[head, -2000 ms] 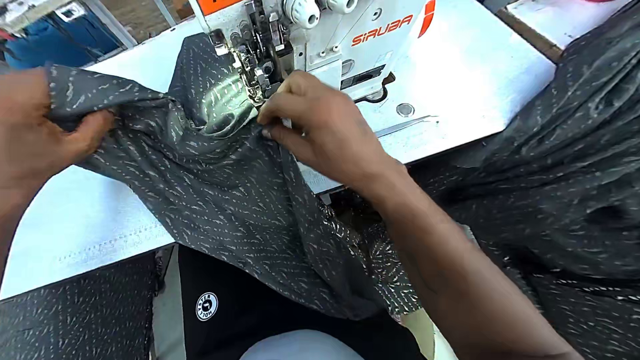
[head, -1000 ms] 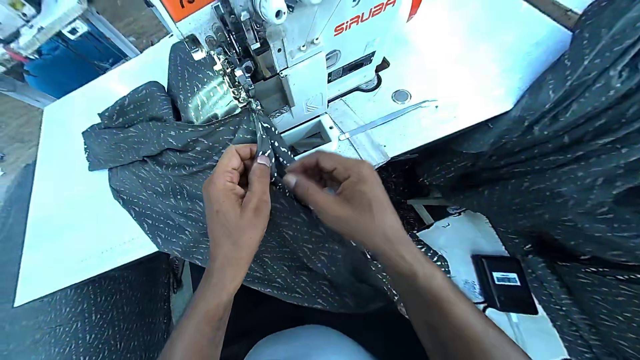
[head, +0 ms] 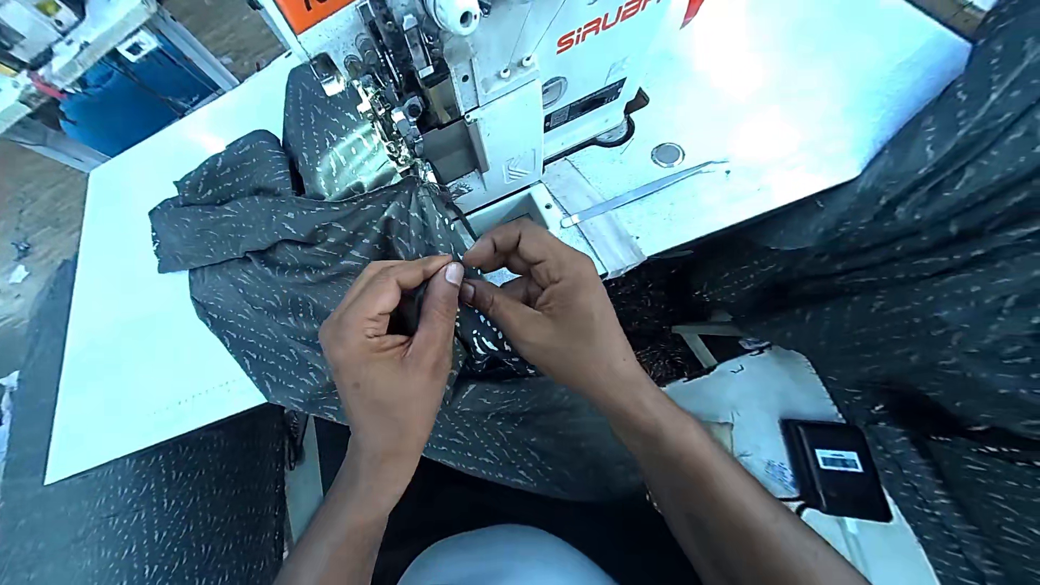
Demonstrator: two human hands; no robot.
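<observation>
Dark grey fabric with small white dashes (head: 268, 276) lies bunched on the white table and runs under the presser-foot area of a Siruba overlock sewing machine (head: 504, 114). Just in front of the machine, my left hand (head: 394, 341) pinches the fabric's edge between thumb and forefinger. My right hand (head: 552, 309) meets it from the right, thumb and forefinger at the same edge, the tips nearly touching the left ones. The fingers partly hide what is pinched. From there the cloth hangs over the table's front edge toward the lap.
Metal tweezers (head: 642, 193) lie on the table right of the machine. A large heap of the same fabric (head: 918, 244) hangs at the right. Below it a black box-like device (head: 837, 470) rests on a pale surface. Another workstation (head: 106, 81) stands at the upper left.
My left hand has come from the far left of the fabric to its edge in front of the machine. My right hand has drawn back from the needle area toward me.
</observation>
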